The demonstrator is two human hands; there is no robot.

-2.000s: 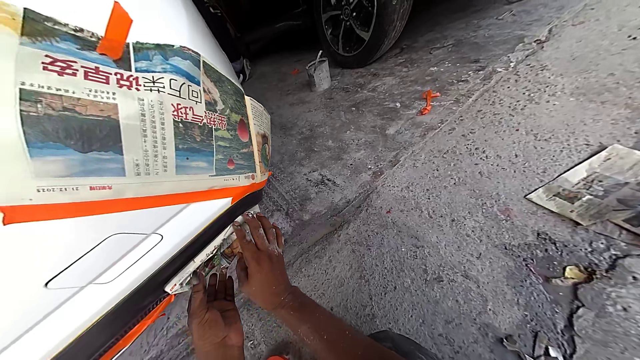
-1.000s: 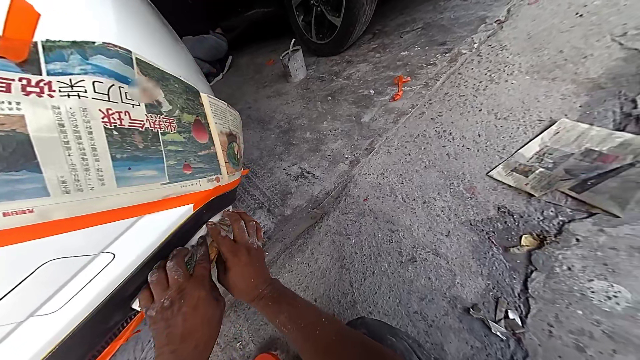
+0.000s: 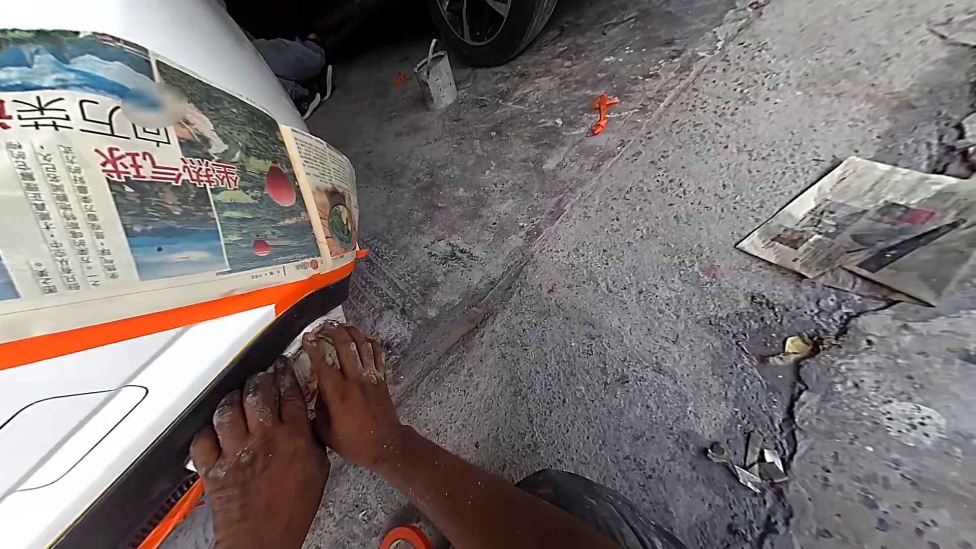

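Note:
My left hand (image 3: 263,457) and my right hand (image 3: 354,389) lie side by side at the lower edge of a white car body panel (image 3: 91,412). Their dusty fingers press on a piece of printed paper (image 3: 303,366) against the black trim (image 3: 221,374). My palms hide most of that paper. Newspaper (image 3: 175,183) covers the panel above, with orange masking tape (image 3: 152,320) along its lower edge. More orange tape (image 3: 179,515) shows below the trim, left of my left hand.
A dirty bucket (image 3: 436,80) stands near a car wheel (image 3: 492,27). A person's lower leg and shoe (image 3: 305,72) show beyond the panel. Crumpled orange tape (image 3: 601,114), folded newspaper (image 3: 862,229) and scraps (image 3: 751,465) lie on the cracked concrete. My knee (image 3: 595,496) is at the bottom.
My left hand has moved from palm-up below the paper to back-up over it, beside my right hand. The view has shifted, bringing the person's leg into sight.

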